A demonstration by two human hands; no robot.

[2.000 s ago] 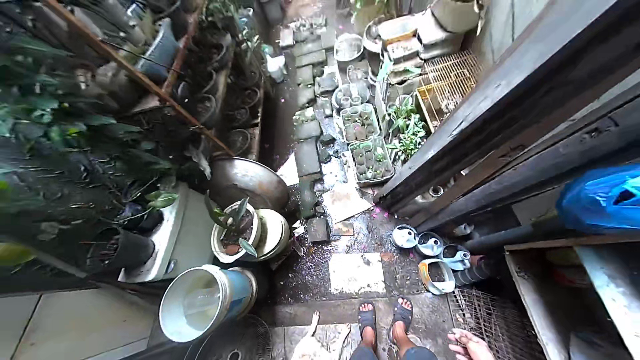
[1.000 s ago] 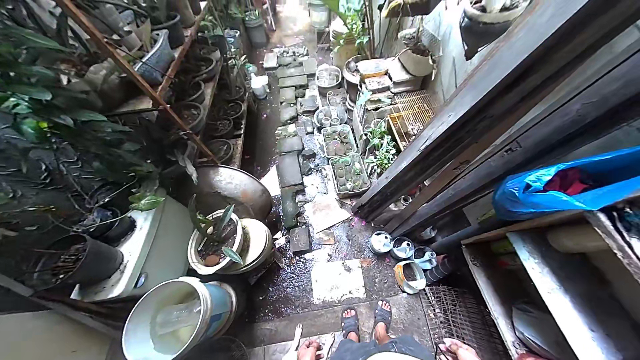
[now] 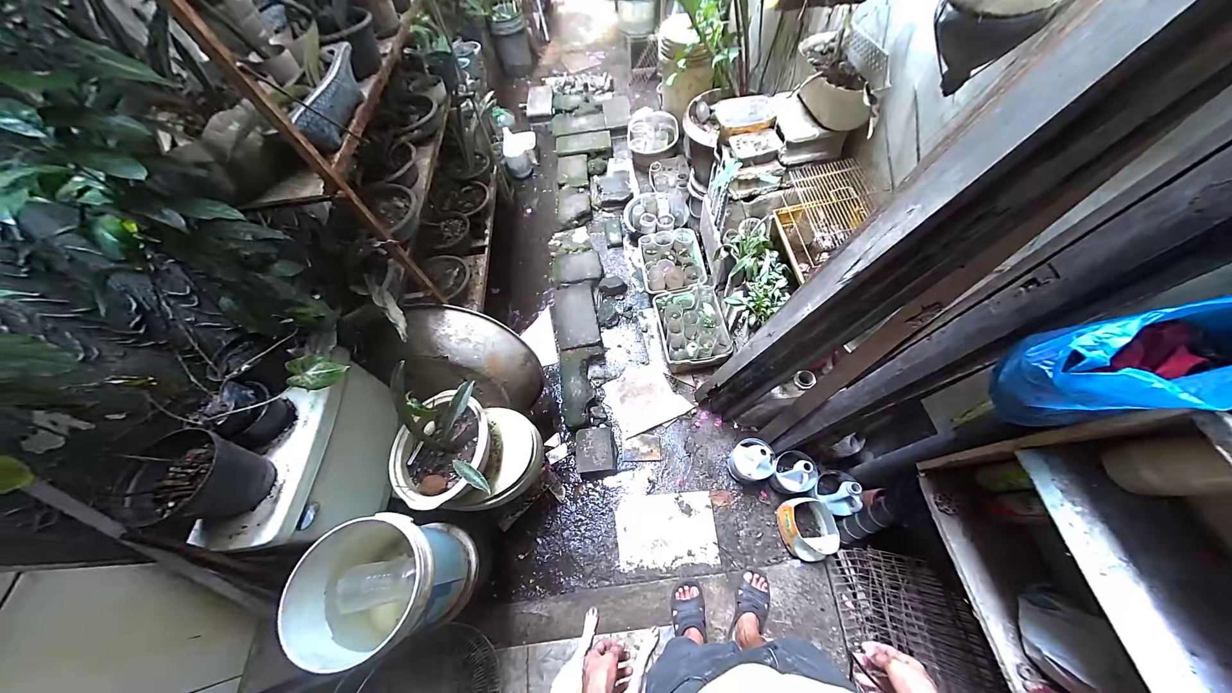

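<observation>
At the bottom edge of the head view, my left hand [image 3: 606, 664] hangs low with curled fingers, next to a white animal's outstretched legs [image 3: 588, 630]; whether it touches the animal cannot be told. My right hand [image 3: 890, 666] is at the bottom right, fingers bent, over a wire mesh cage [image 3: 910, 602]; a thin dark thing may be at its fingers, too small to tell. Between the hands are my feet in dark sandals [image 3: 689, 611]. Ahead of them a white tile [image 3: 667, 531] lies on the wet ground.
White buckets [image 3: 356, 592] and a potted plant [image 3: 441, 452] stand at left, below shelves of pots. Brick pavers [image 3: 577, 318] run ahead, beside trays of small cups [image 3: 691, 327]. Cut plastic containers [image 3: 808, 529], a wooden shelf [image 3: 972, 558] and a blue plastic bag [image 3: 1039, 385] are at right.
The left hand, not distinguishable two seconds ago, shows at the bottom edge beside the animal's legs. The right hand is lower in view. The view has shifted somewhat.
</observation>
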